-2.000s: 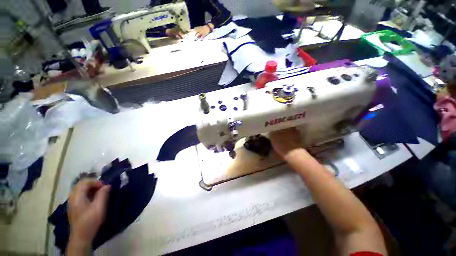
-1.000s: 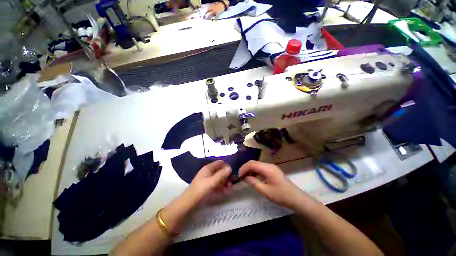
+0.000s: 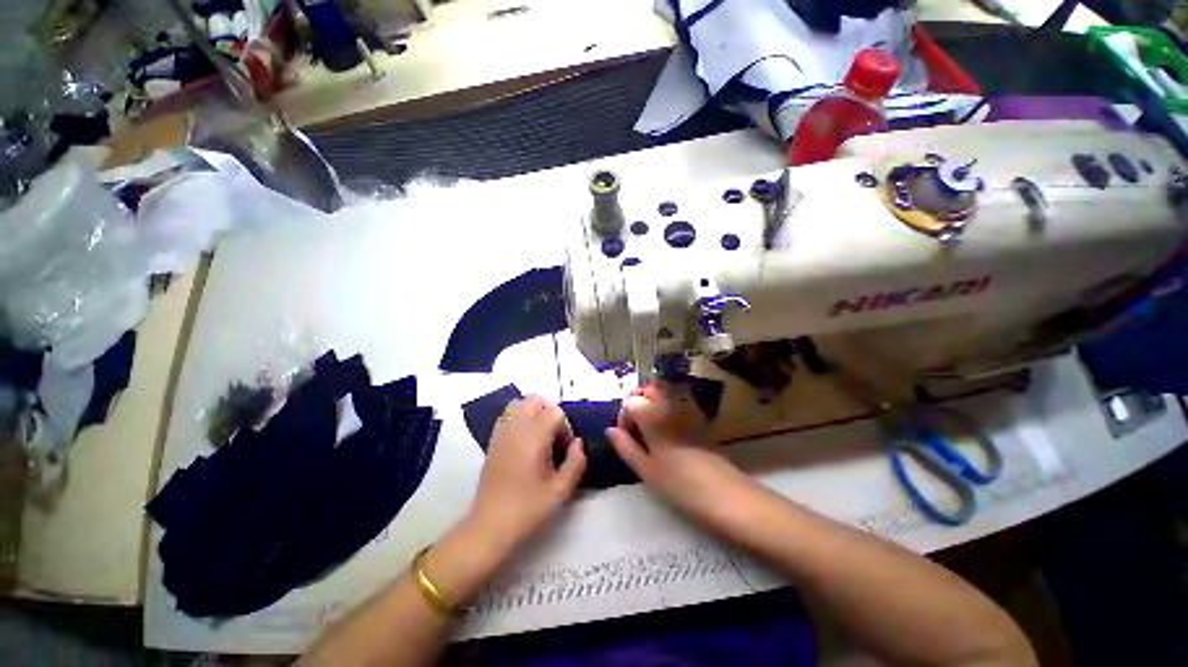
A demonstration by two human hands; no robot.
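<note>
A dark curved cut piece [image 3: 597, 463] lies at the front of the sewing machine head [image 3: 847, 261], its upper edge near the presser foot. My left hand [image 3: 528, 456] presses on its left part. My right hand [image 3: 667, 437] holds its right part beside the needle area, fingertips partly hidden under the head. A second dark curved piece [image 3: 506, 319] lies flat behind, left of the head. A fanned stack of dark cut pieces [image 3: 293, 502] lies at the left.
Blue-handled scissors [image 3: 941, 472] lie right of my right hand. Dark scraps [image 3: 771, 369] lie under the arm. A red-capped bottle [image 3: 840, 111] stands behind the head. A small clear bag [image 3: 241, 411] touches the stack. Clear plastic [image 3: 72, 267] is at far left.
My right hand went from under the machine arm to the dark piece, my left from the stack. Since the last earlier frame, both hands have spread onto the piece, nearer the needle. The view moved closer.
</note>
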